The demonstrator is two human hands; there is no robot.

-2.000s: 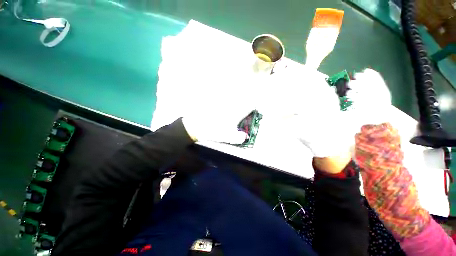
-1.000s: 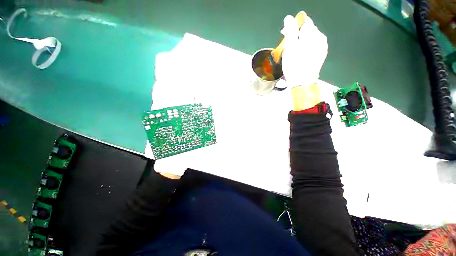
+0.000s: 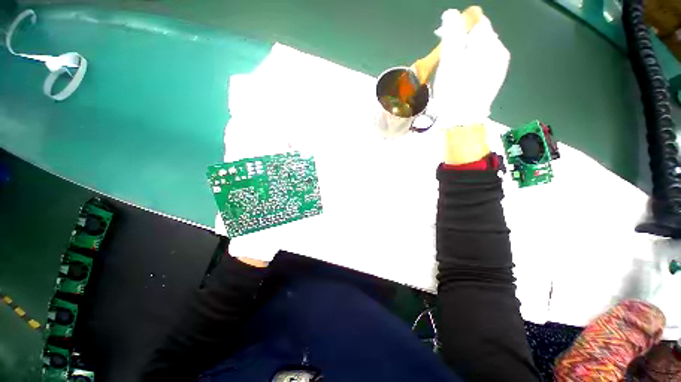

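Note:
A green circuit board [image 3: 266, 192] faces me solder side up over the left part of the white sheet. My left hand [image 3: 243, 245], in a white glove, is at its lower left edge and holds it; the fingers are lost against the sheet. My right hand [image 3: 472, 71], gloved white, is shut on the brush [image 3: 428, 66]. The brush's bristles are down in the silver metal mug [image 3: 396, 123], which stands at the sheet's back edge with dark yellowish liquid inside.
A second circuit board [image 3: 531, 154], fan side up, lies right of my right wrist. Several boards line the black tray [image 3: 142, 276] at lower left. A white strap [image 3: 66, 71] lies on the green mat [image 3: 149, 82]. Another person's patterned sleeve [image 3: 614, 339] is at lower right. A black ribbed hose [image 3: 648, 97] stands at right.
My left hand now holds a board solder side up. My right hand has gone from the right side to the mug and taken the brush. The other person's sleeve has drawn back to the lower right.

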